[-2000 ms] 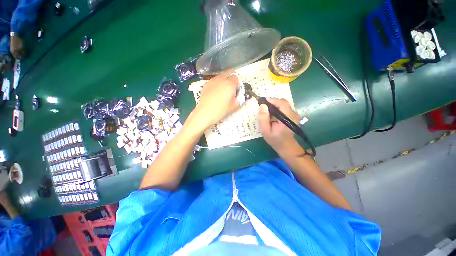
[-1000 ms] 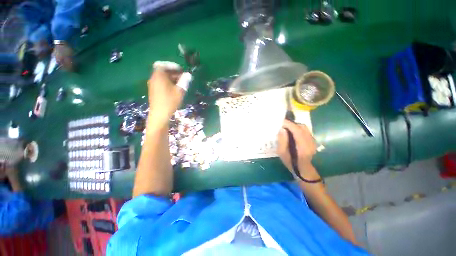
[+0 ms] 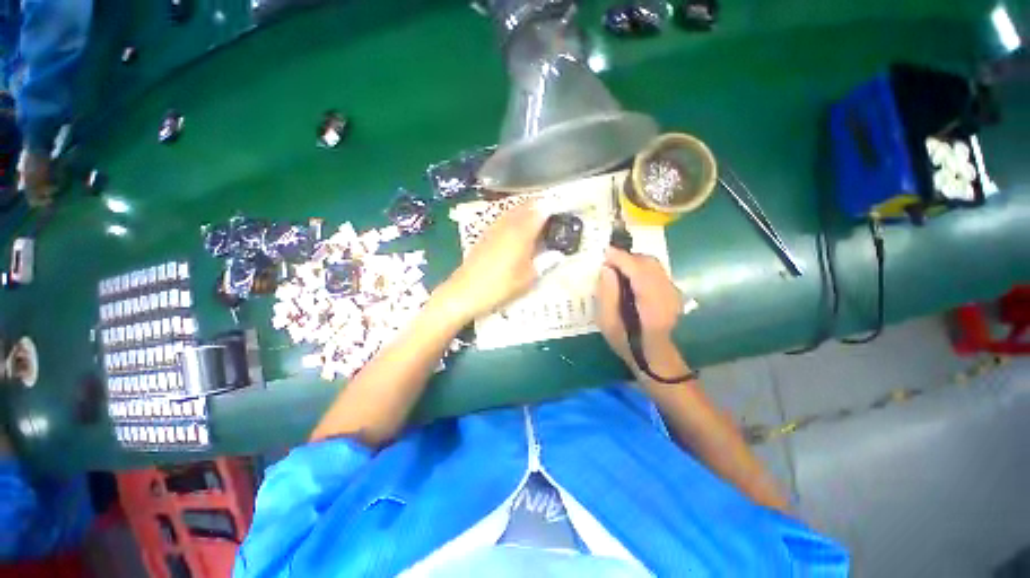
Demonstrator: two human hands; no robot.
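Note:
My left hand (image 3: pixel 511 257) holds a dark wired assembly (image 3: pixel 561 234) in its fingertips above the cream paper sheet (image 3: pixel 537 321). White cots or tape show on its fingers. My right hand (image 3: pixel 639 299) is closed around the black soldering iron (image 3: pixel 620 239), with the cord hanging below. The iron's tip points up by the yellow pot (image 3: pixel 671 178), apart from the assembly. A loose heap of small white parts (image 3: pixel 378 296) lies left of my left forearm, with one dark assembly on top.
A clear extractor cone (image 3: pixel 559 124) stands behind the sheet. Dark tweezers (image 3: pixel 765 226) lie right of the pot. A blue and black station (image 3: pixel 881 147) is at far right. More dark assemblies (image 3: pixel 254 239) and a parts tray (image 3: pixel 147 359) are left. Another worker's blue sleeve (image 3: pixel 51 73) shows upper left.
My left hand was blurred over the bench behind the heap a second ago; it is now back over the sheet with an assembly. An assembly now lies alone at the upper left. My right hand still holds the iron.

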